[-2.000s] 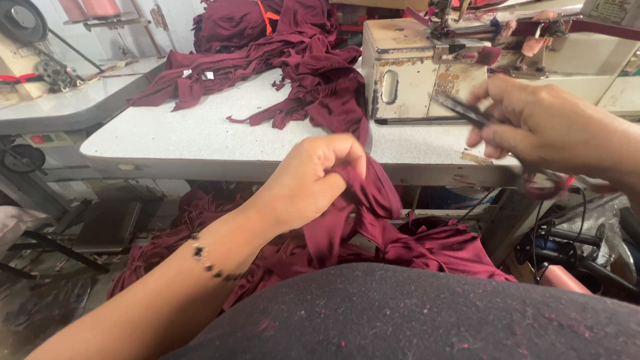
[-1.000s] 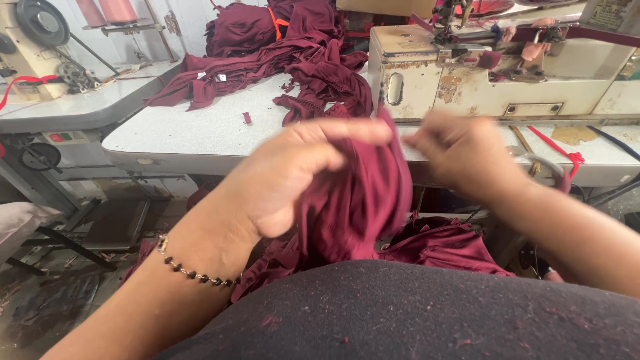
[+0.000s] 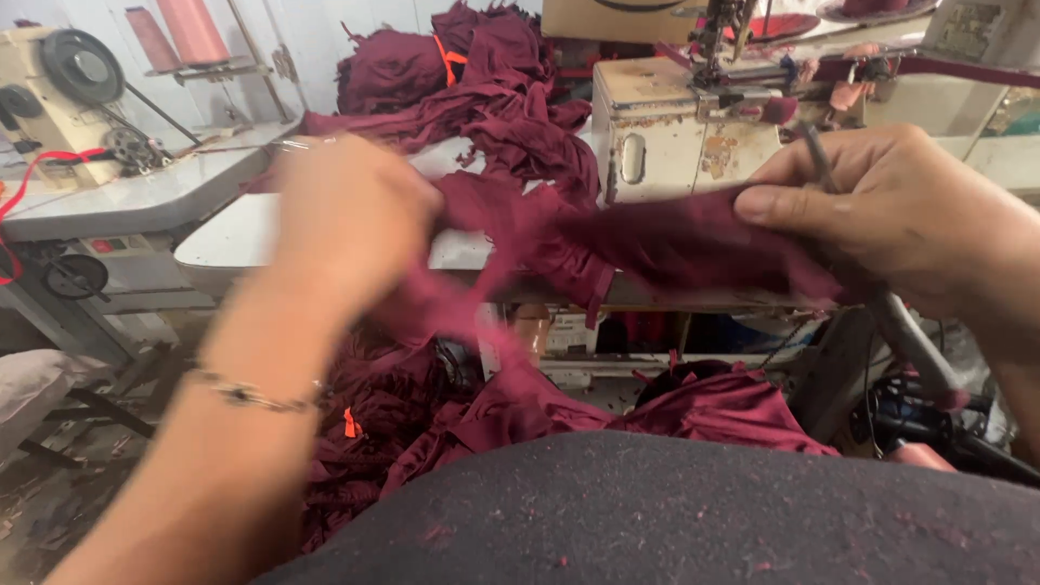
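A length of maroon fabric (image 3: 674,244) stretches between my two hands above the table's front edge. My left hand (image 3: 353,215), blurred by motion, is closed on its left part. My right hand (image 3: 877,195) pinches the other end between thumb and fingers and also holds scissors (image 3: 914,341), whose blade points up past the fingers and whose handle hangs under the palm. Part of the fabric hangs down to a maroon fabric heap (image 3: 536,406) beside my lap. More maroon fabric (image 3: 487,114) is piled on the white table (image 3: 219,244).
An industrial sewing machine (image 3: 650,130) with worn paint stands on the right of the table. Another sewing machine (image 3: 57,106) is at the left, near pink thread cones (image 3: 191,32). A cardboard box (image 3: 617,20) is at the back. Under the table at right sits a black motor (image 3: 902,414).
My hands, close together one second ago, are now wide apart with fabric drawn between them. My left hand has moved up and left, and my right hand right.
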